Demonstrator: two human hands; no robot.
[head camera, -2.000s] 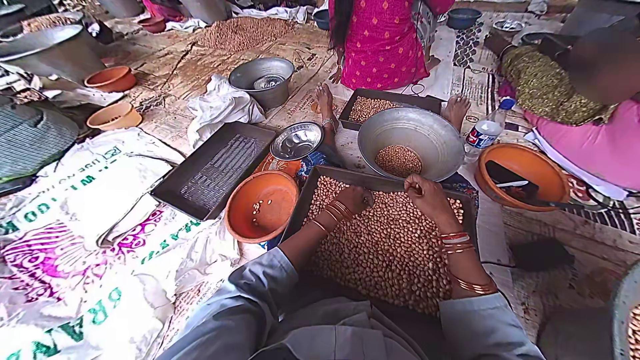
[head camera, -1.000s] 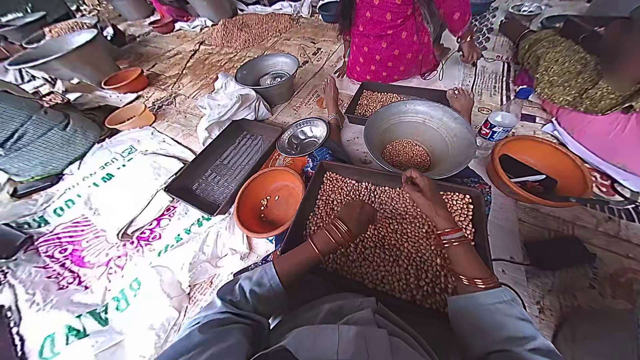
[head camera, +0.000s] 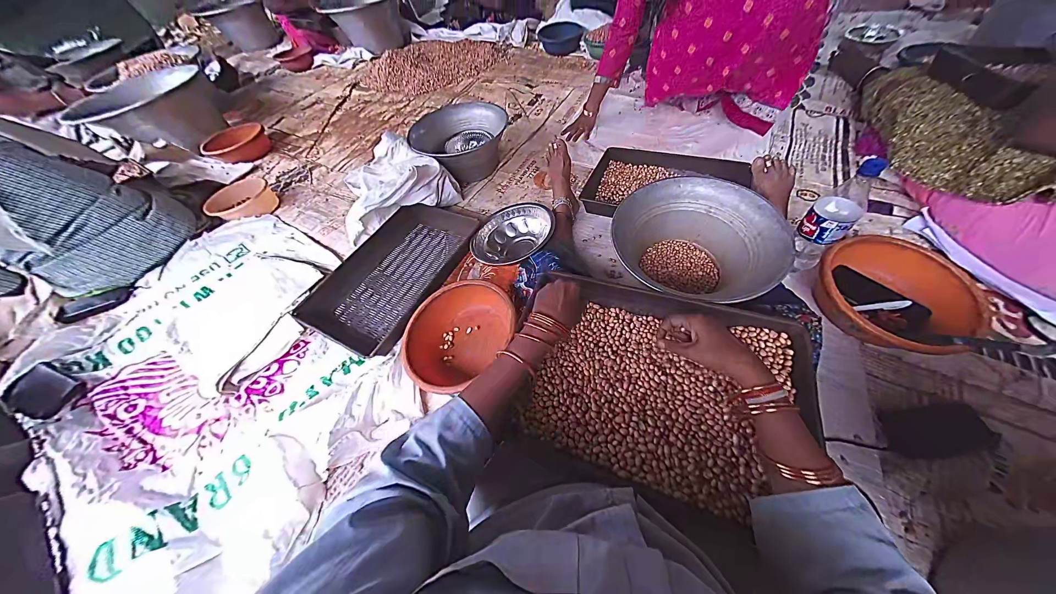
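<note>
A dark rectangular tray (head camera: 813, 396) full of shelled nuts (head camera: 643, 412), which look like peanuts, lies before me. My left hand (head camera: 559, 304) is at its upper left corner, beside an orange bowl (head camera: 425, 363) with a few pale nuts; whether its fingers hold anything cannot be told. My right hand (head camera: 697, 340) is over the nuts right of the tray's middle, fingers curled with the tips together; anything between them is too small to make out. Just beyond the tray stands a wide metal basin (head camera: 742, 223) with nuts at its bottom.
A slotted dark tray (head camera: 330, 309) and a steel bowl (head camera: 513, 234) lie to the left. On the right are an orange basin (head camera: 907, 334) with dark objects and a plastic bottle (head camera: 832, 216). Another person in pink (head camera: 734, 58) is beyond, near a second nut tray (head camera: 709, 163). Printed sacks (head camera: 214, 305) cover the left floor.
My left hand has moved from over the nuts to the tray's upper left corner. My right hand has come down lower over the nuts. The person in pink now reaches a hand toward the floor.
</note>
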